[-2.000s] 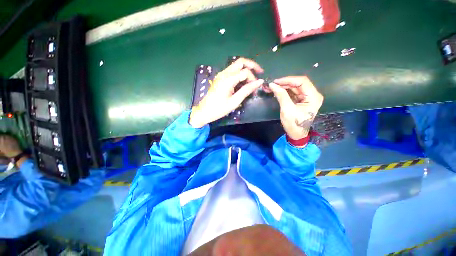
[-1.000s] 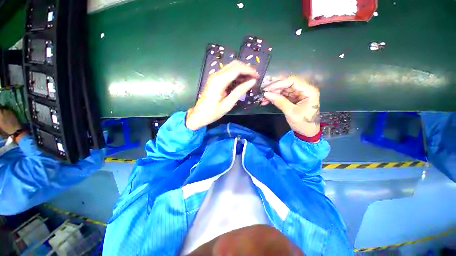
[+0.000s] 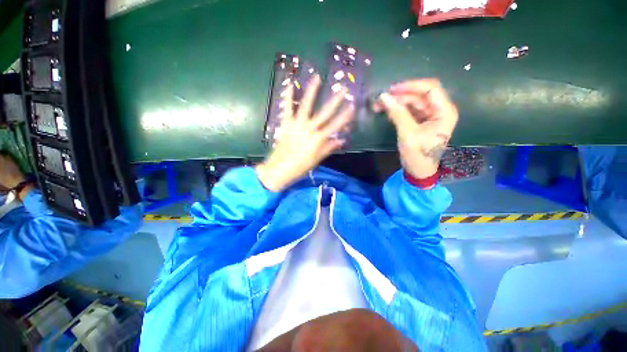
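Two black phone housings with white and yellow spots lie side by side on the green bench, the left one (image 3: 280,86) and the right one (image 3: 342,69). My left hand (image 3: 304,141) is spread palm down over their lower parts, its fingers apart, and hides part of both. My right hand (image 3: 419,113) is just right of the right housing, thumb and forefinger pinched together. A tiny dark thing seems to be at these fingertips, but it is blurred.
Stacked black carrier trays (image 3: 89,117) stand at the left. A red parts bin (image 3: 462,12) with white content is at the top edge. Small white pieces (image 3: 517,52) lie scattered on the bench. Another person's hand (image 3: 10,172) is at far left.
My left hand has opened and spread over the housings, which were partly covered by curled fingers before. My right hand has moved slightly up and right, away from my left hand.
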